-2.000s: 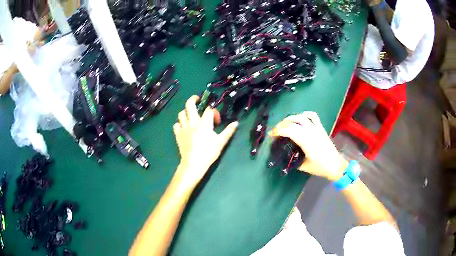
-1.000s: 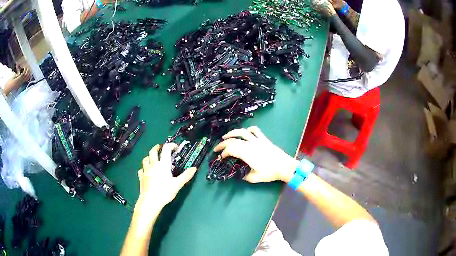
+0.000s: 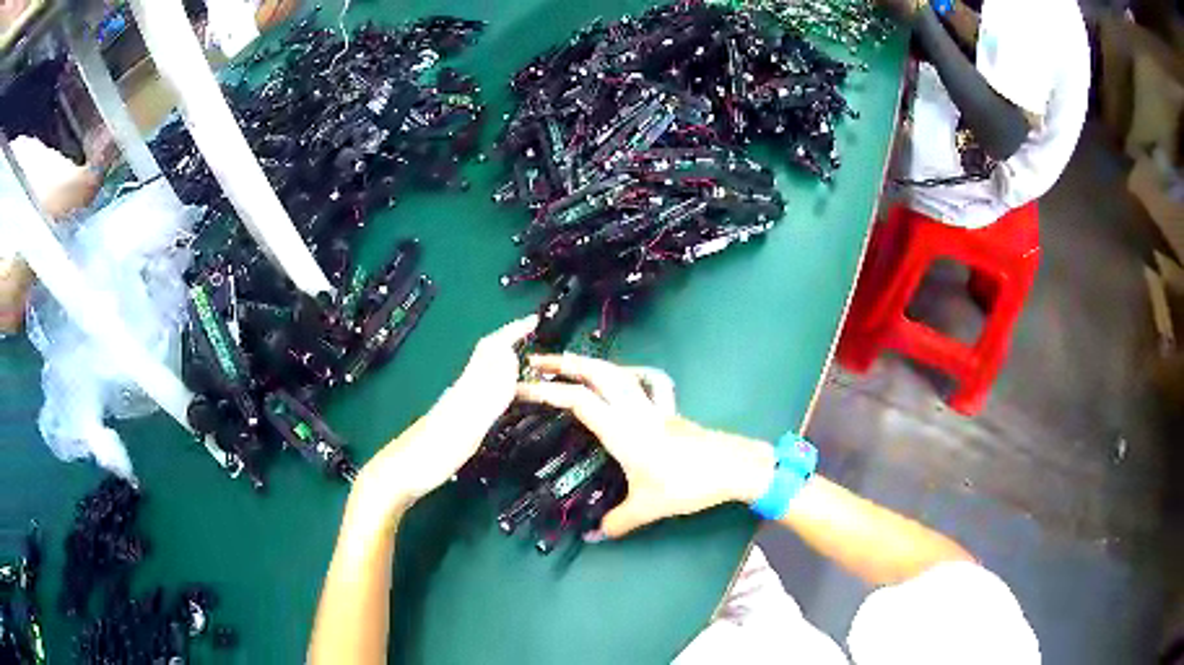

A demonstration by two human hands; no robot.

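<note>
A bunch of slim black device units [image 3: 552, 483] with green board strips and red wires lies on the green bench in front of me. My right hand [image 3: 649, 448], with a blue wristband, is curved over the bunch and holds its right side. My left hand [image 3: 455, 422] is at the bunch's upper left, its fingertips close to my right fingers; its grip is partly hidden. A large heap of the same black units [image 3: 649, 169] lies just beyond my hands.
Another heap of black units [image 3: 351, 124] lies at the upper left, behind white uprights [image 3: 240, 156] and a crumpled clear bag [image 3: 117, 312]. Small black fittings [image 3: 111, 559] lie at the lower left. A person in white [image 3: 1039, 78] sits on a red stool [image 3: 954, 292] at the right.
My hands have come together over the bunch. The left hand has moved right and up against it, and the right hand now spans its right side. The view has shifted.
</note>
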